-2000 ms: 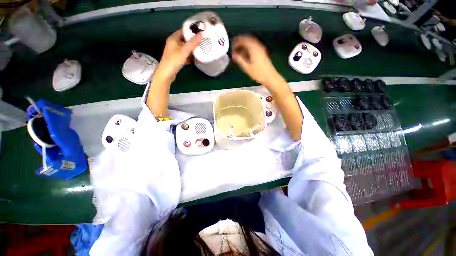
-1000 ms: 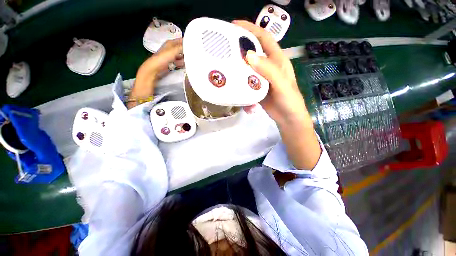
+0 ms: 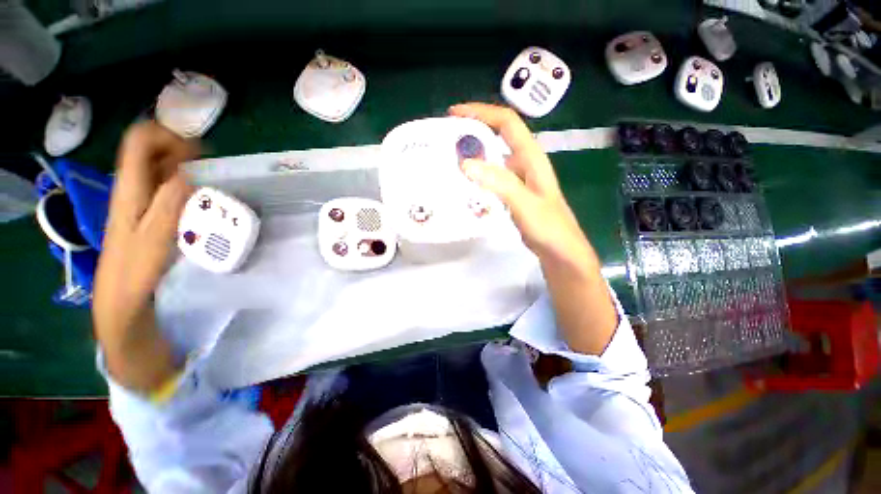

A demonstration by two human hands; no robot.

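My right hand point(image 3: 522, 183) grips a white electronic unit point(image 3: 435, 178) above the white sheet, its face up, with a dark round part by my thumb and two reddish fittings. My left hand point(image 3: 150, 193) is blurred, its fingers beside or touching the upper left edge of another white unit point(image 3: 218, 230); whether it grips that unit cannot be told. A third unit point(image 3: 355, 234) lies face up on the sheet between them. The cream tub is mostly or wholly hidden behind the held unit.
Several white units lie along the green bench point(image 3: 435, 72) at the back, some face down. A clear blister tray point(image 3: 700, 256) with black round parts is at right. A blue tape dispenser point(image 3: 89, 198) is at left. A red stool point(image 3: 840, 343) stands at lower right.
My left hand has left the middle, near the held unit, for the far left. My right hand still holds its unit, now lower and farther from the camera. The view has shifted.
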